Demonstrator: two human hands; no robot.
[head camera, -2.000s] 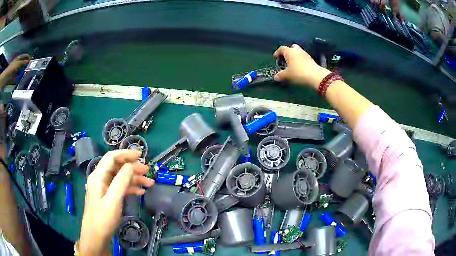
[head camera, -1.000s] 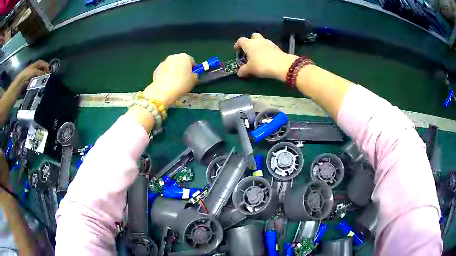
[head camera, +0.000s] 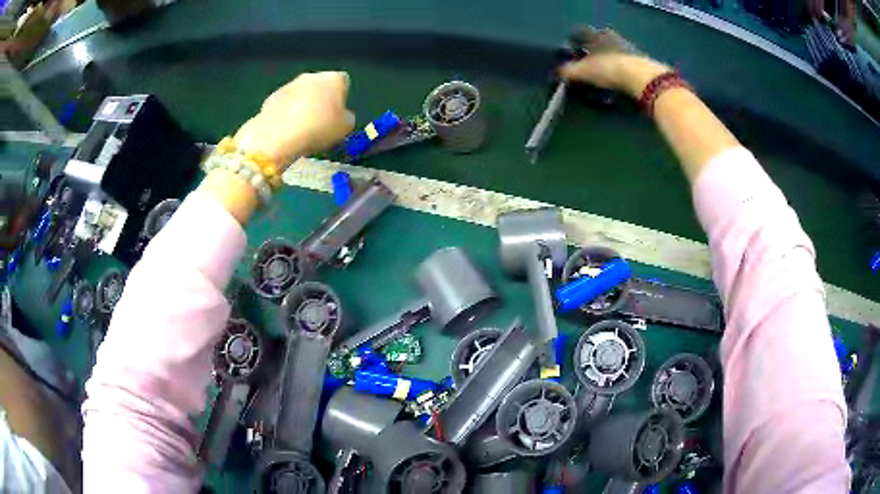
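An open grey fan unit (head camera: 453, 114) lies on the dark green belt, its round head to the right and a blue battery (head camera: 371, 133) at its left end. My left hand (head camera: 304, 118) is just left of that battery with fingers curled; whether it touches the unit is unclear. My right hand (head camera: 603, 66) is blurred and closed over the head end of a second fan unit, whose grey handle (head camera: 547, 123) points down and left. My fingers hide most of its head. Many open fan units (head camera: 536, 417) lie heaped on the green worktop in front of me.
A pale strip (head camera: 434, 196) divides worktop from belt. A black and white box (head camera: 145, 154) stands left of the heap. Another person's arm (head camera: 39, 415) is at the lower left edge. A person is partly visible at the top right.
My right hand has let go of the first unit and moved right to the second, whose handle has turned. My left hand has shifted left off the battery end. The view has shifted.
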